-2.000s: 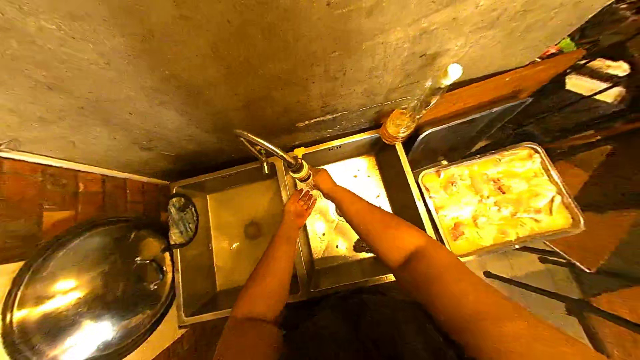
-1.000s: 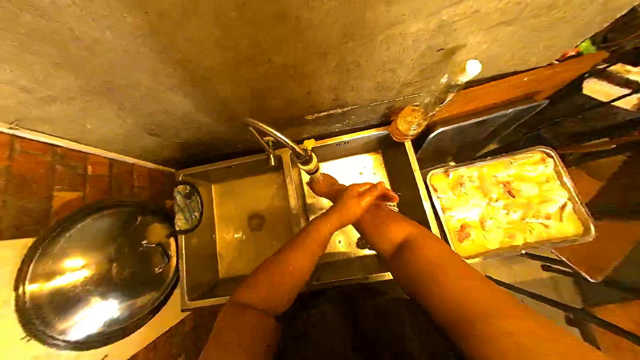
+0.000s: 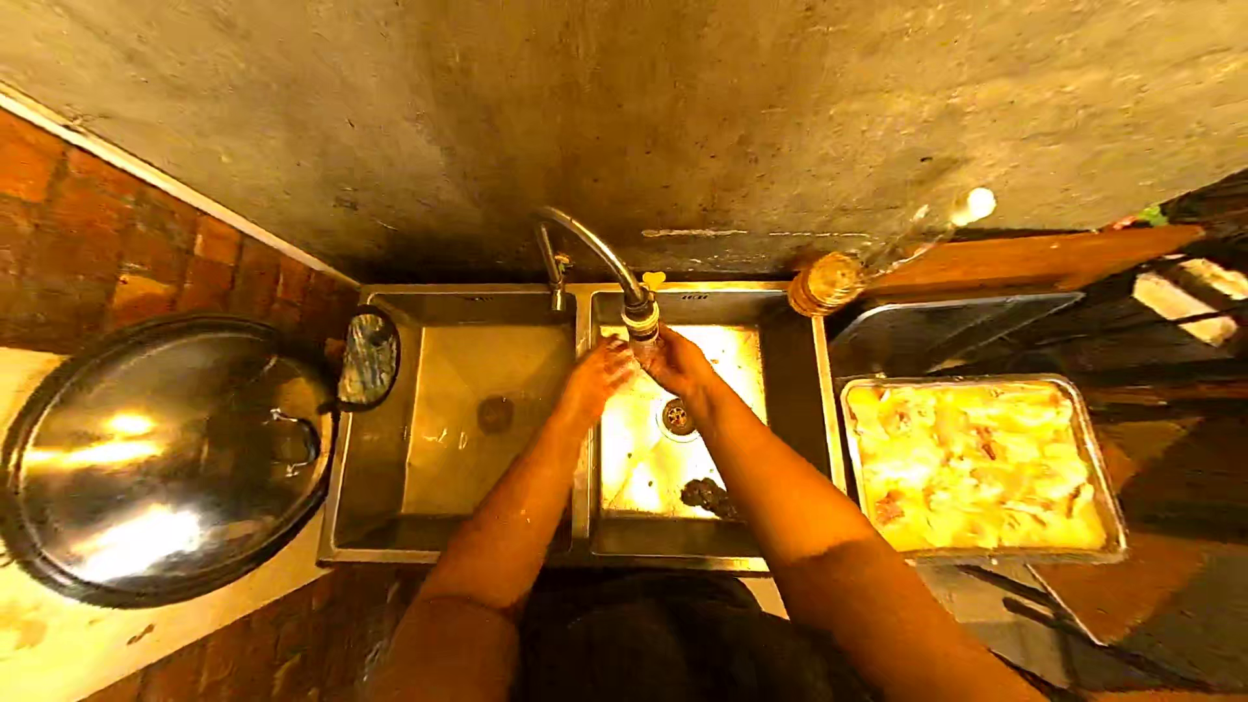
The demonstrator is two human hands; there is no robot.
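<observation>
My left hand (image 3: 597, 375) is over the divider of the steel double sink (image 3: 585, 468), beside the water stream, its fingers loosely curled and apart. My right hand (image 3: 675, 361) is just under the spout end of the curved metal faucet (image 3: 641, 317), at the water; whether its fingers touch the spout is not clear. Below the hands, in the right basin, are a round drain (image 3: 678, 417) and a dark scrap (image 3: 709, 497) that may be a scouring pad. The left basin (image 3: 492, 458) has a dark drain on its floor.
A large round metal lid (image 3: 166, 458) lies at the left, with a dish (image 3: 369, 358) at the sink's rim. A tray of pale food pieces (image 3: 980, 468) stands at the right. A round woven-looking object (image 3: 827, 283) sits at the sink's back right corner, below the wall (image 3: 682, 117).
A second ago my left hand lay on my right wrist or forearm; now it is apart from it, to the left of the faucet's spout. My right hand remains near the spout.
</observation>
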